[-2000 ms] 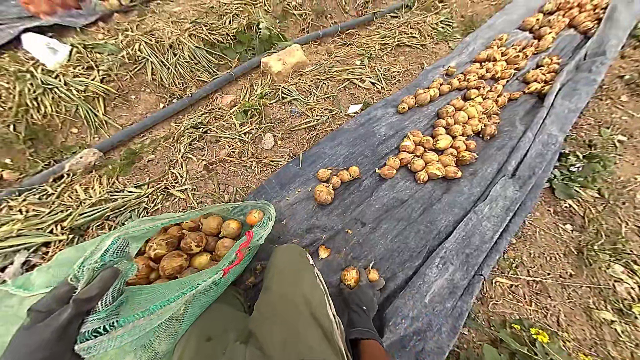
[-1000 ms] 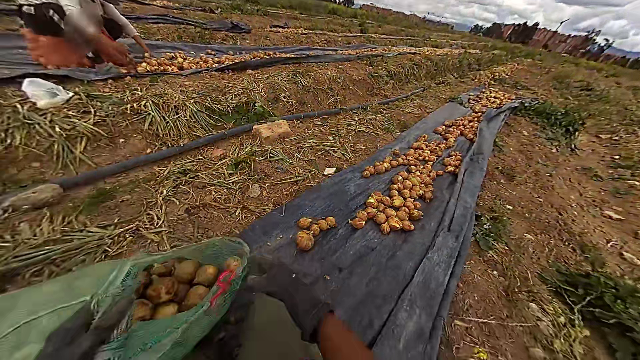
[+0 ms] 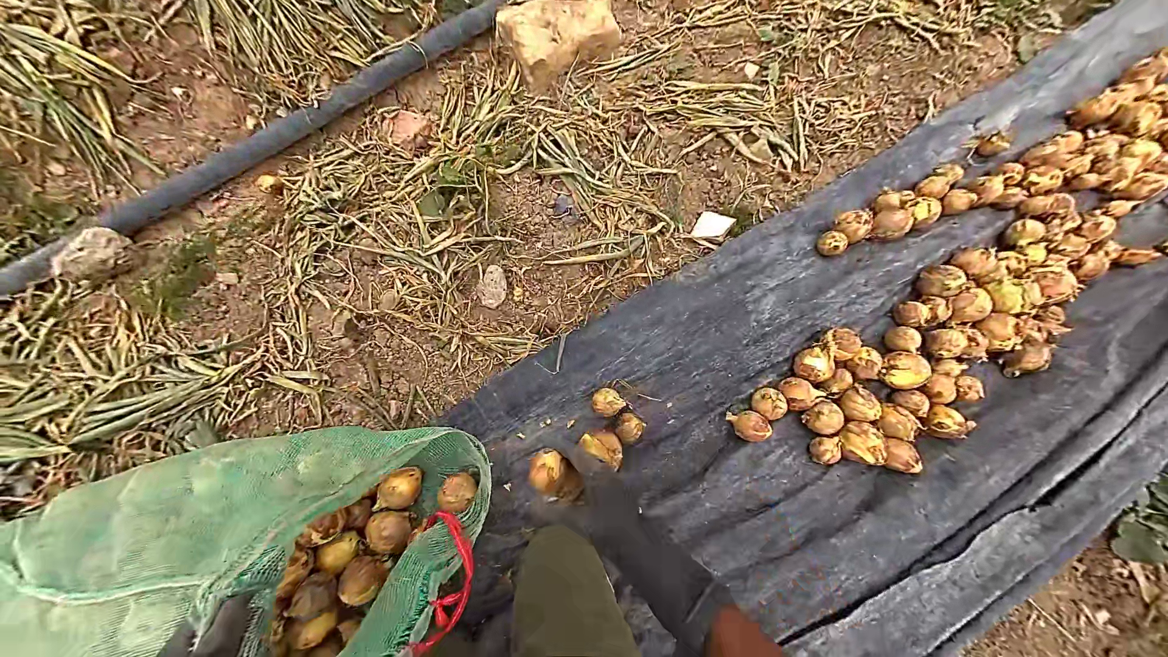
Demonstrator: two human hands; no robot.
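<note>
A green mesh sack point(image 3: 164, 511) with a red drawstring point(image 3: 452, 584) lies at the lower left, its mouth facing right and brown onions point(image 3: 365, 538) inside. My left hand point(image 3: 214, 630), in a dark glove, is at the sack's lower edge, mostly hidden by the mesh. My right hand point(image 3: 630, 525), gloved and blurred, reaches over the dark sheet point(image 3: 757, 520) to a small group of onions point(image 3: 602, 447); its fingers are too blurred to tell whether they hold one. A larger onion point(image 3: 550, 473) is just left of the fingertips.
A long heap of onions point(image 3: 1004, 301) runs up the sheet to the upper right. A dark hose point(image 3: 274, 137) crosses the soil at upper left, beside a pale rock point(image 3: 558, 36). Dry onion leaves point(image 3: 383, 219) cover the ground. My trouser knee point(image 3: 570, 593) is at bottom centre.
The view has tipped down again from the wider field. My right hand, beside the sack's mouth one second ago, is now at the small group of onions. The two onions near it at first are gone from the sheet.
</note>
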